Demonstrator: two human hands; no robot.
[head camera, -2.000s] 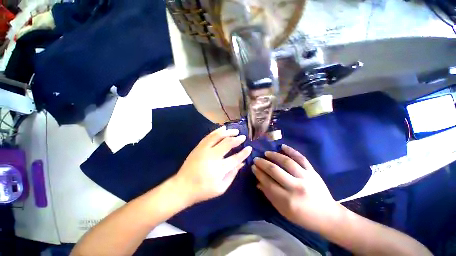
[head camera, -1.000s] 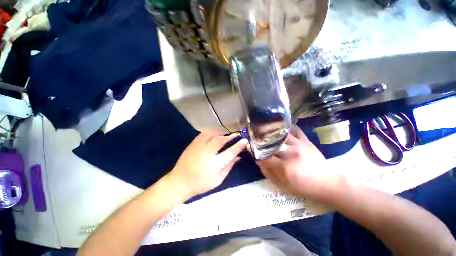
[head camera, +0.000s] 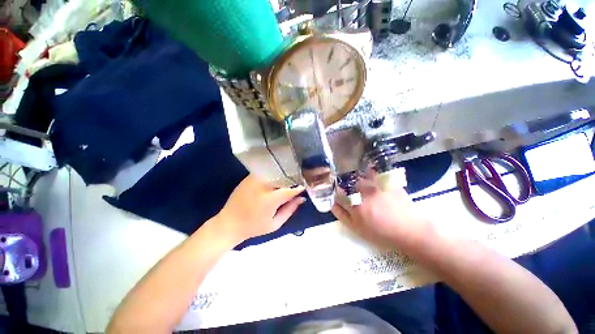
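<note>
A dark navy garment panel [head camera: 196, 182] lies flat under the off-white sewing machine's head, its left part spread out and another part showing to the right of the needle area. My left hand [head camera: 258, 207] rests on the panel left of the needle area, fingertips pressing the cloth. My right hand [head camera: 378, 210] is right of the needle area with its fingers near the presser foot, partly hidden behind machine parts. A chrome guard [head camera: 313, 160] hides the needle. I cannot tell whether either hand pinches the cloth.
Dark red scissors [head camera: 494, 186] lie right of my right hand beside a bright display [head camera: 560, 158]. A navy cloth heap [head camera: 137, 98] lies upper left. A wristwatch [head camera: 318, 79] and green cylinder [head camera: 218, 29] are above the guard. A purple device [head camera: 23, 248] is far left.
The panel has shifted away from the table's front edge, uncovering the white table and scissors. In the latest second, the view shifted and more of the green cylinder shows. Both hands stay near the needle.
</note>
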